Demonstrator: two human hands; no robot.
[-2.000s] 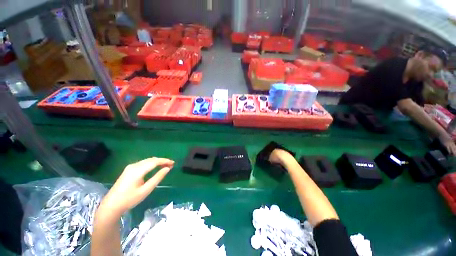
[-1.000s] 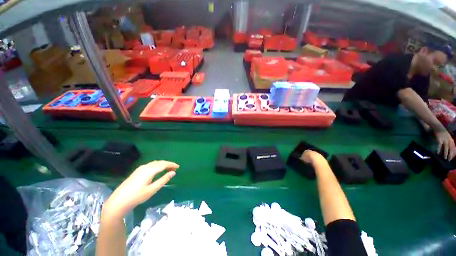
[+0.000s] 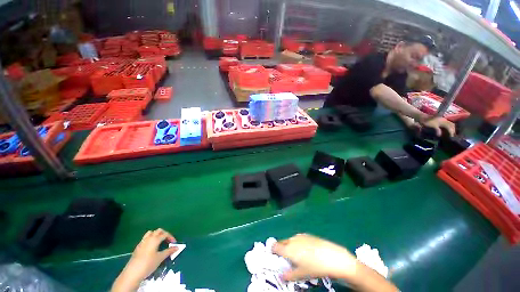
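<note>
My left hand (image 3: 149, 255) is at the lower left and pinches a white paper piece (image 3: 177, 250) above the white paper pile (image 3: 165, 283). My right hand (image 3: 311, 258) lies over the pile of white corded accessories (image 3: 263, 263); its fingertips are among them, and whether it grips one cannot be told. A black box base (image 3: 326, 170) stands open on the green conveyor with white contents showing. Beside it are a black insert (image 3: 251, 190) with a rectangular cut-out and a black box lid (image 3: 288, 185) with pale lettering.
Another black insert (image 3: 365, 171) and lid (image 3: 397, 163) lie to the right. A dark lid (image 3: 88, 221) is at left. Red trays (image 3: 262, 134) stand along the far side, with more red trays (image 3: 484, 188) at right. A person (image 3: 370, 85) reaches over boxes. A clear bag (image 3: 28, 279) is at lower left.
My right hand has left the black box base and come back to the corded accessories. My left hand has closed on a white paper piece. The view has turned right; the boxes appear shifted left.
</note>
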